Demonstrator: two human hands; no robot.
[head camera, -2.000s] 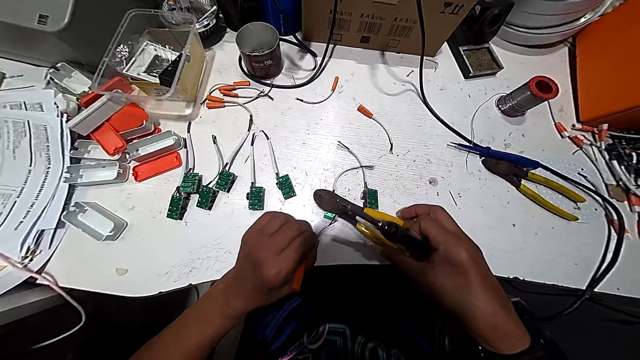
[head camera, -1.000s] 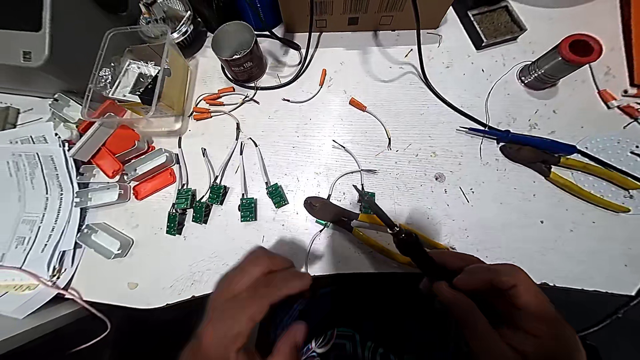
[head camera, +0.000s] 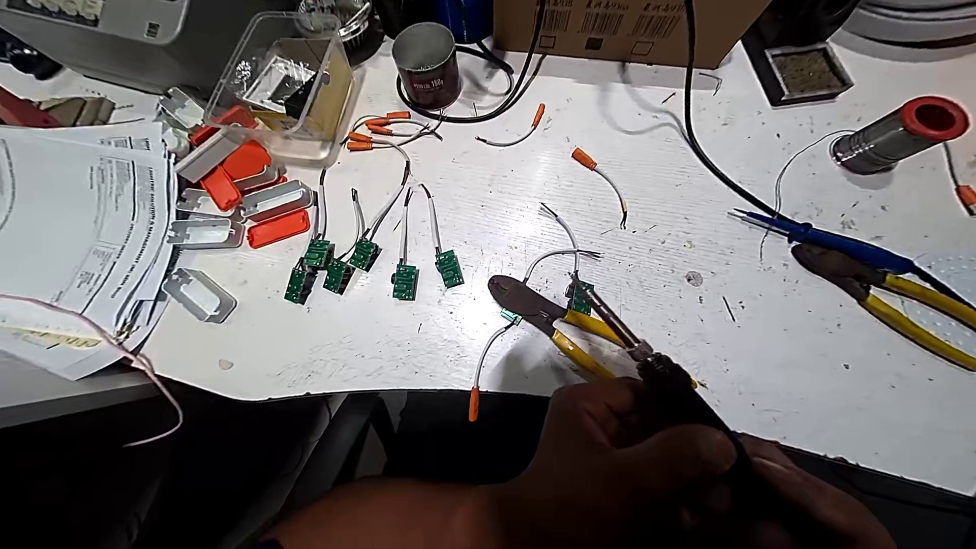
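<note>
At the table's front edge, my left hand (head camera: 610, 457) and my right hand (head camera: 801, 488) are both on the dark handle of a soldering iron (head camera: 621, 324). Its metal tip points up and left, over a green circuit board (head camera: 581, 297) with a white cable. Under the iron lie yellow-handled cable cutters (head camera: 526, 301), their jaws on a second small board (head camera: 511, 316). A wire with an orange connector (head camera: 474, 402) runs from that board over the table edge. Shadow and the hands themselves hide most of the fingers.
Several green boards with cables (head camera: 405, 282) lie left of centre, beside red and clear plastic housings (head camera: 278, 228) and papers (head camera: 84, 229). At the right are other yellow-handled cutters (head camera: 839, 267), a blue tool with a cord (head camera: 823, 238) and a solder spool (head camera: 900, 133). A tin (head camera: 427, 69) stands behind.
Two seconds ago my right hand held the cutters; they now lie on the table and the soldering iron is in hand. My left hand has moved right to the iron's handle.
</note>
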